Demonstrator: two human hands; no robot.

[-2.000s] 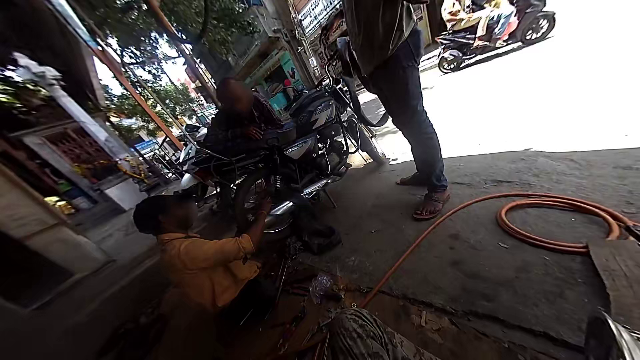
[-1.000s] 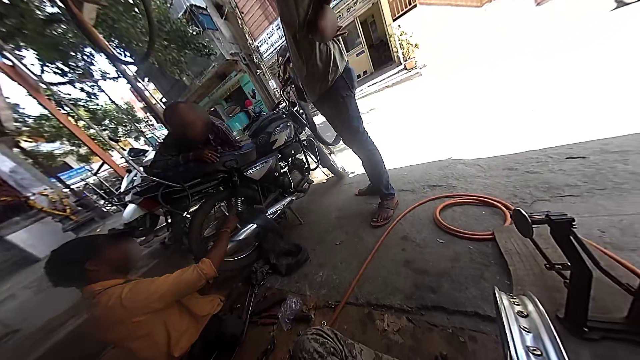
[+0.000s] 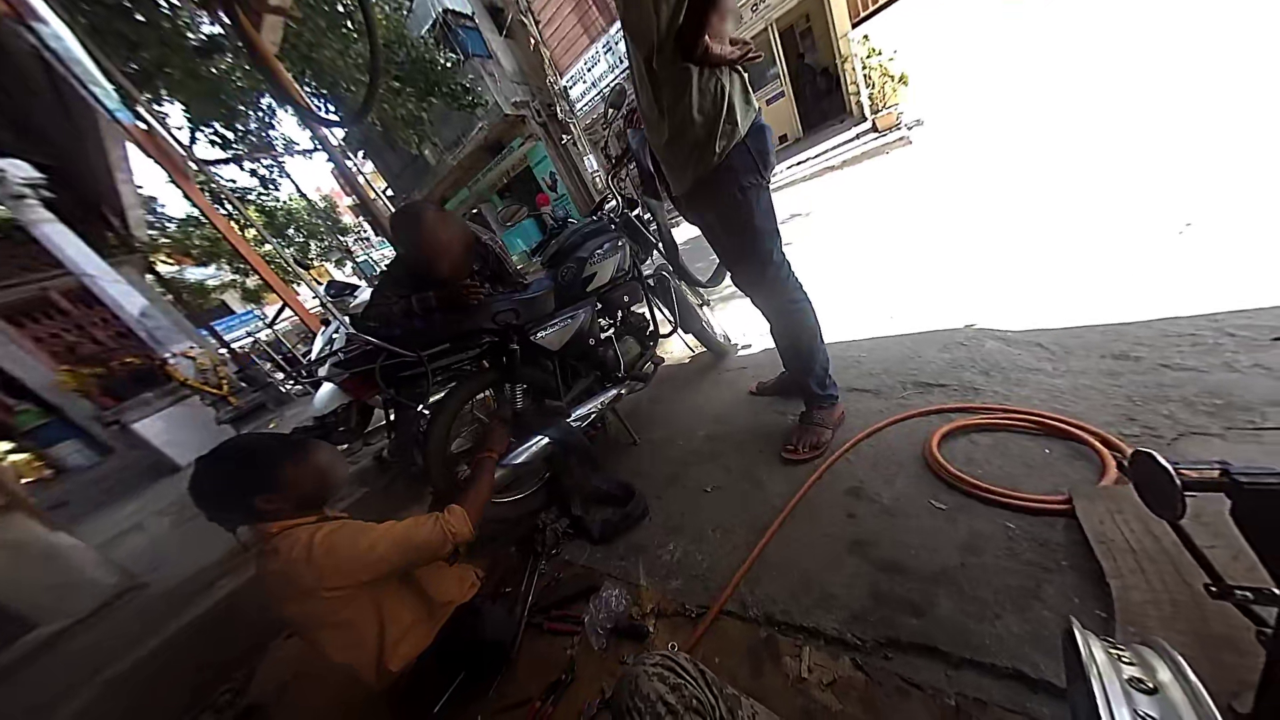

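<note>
Neither my left hand nor my right hand shows in the head view. At the bottom centre is a patterned cloth-covered knee (image 3: 675, 685), with an orange hose (image 3: 765, 540) running up from beside it to a coil on the ground. A bare metal wheel rim (image 3: 1135, 680) shows at the lower right corner, near a dark metal stand (image 3: 1250, 530) and a wooden board (image 3: 1150, 560). A black motorcycle (image 3: 590, 325) stands at the centre, its rear wheel (image 3: 465, 435) touched by the hand of a crouching person in an orange shirt (image 3: 350, 580).
Another person (image 3: 430, 260) leans over the motorcycle's seat. A standing person in jeans (image 3: 770, 270) is beside its front. Tools and a clear plastic bag (image 3: 607, 612) lie on the ground near the knee. A black tube-like bundle (image 3: 605, 505) lies by the rear wheel.
The view has swung right since two seconds ago, bringing the metal stand and more of the rim into sight. The scooter with riders at the upper right has gone from view.
</note>
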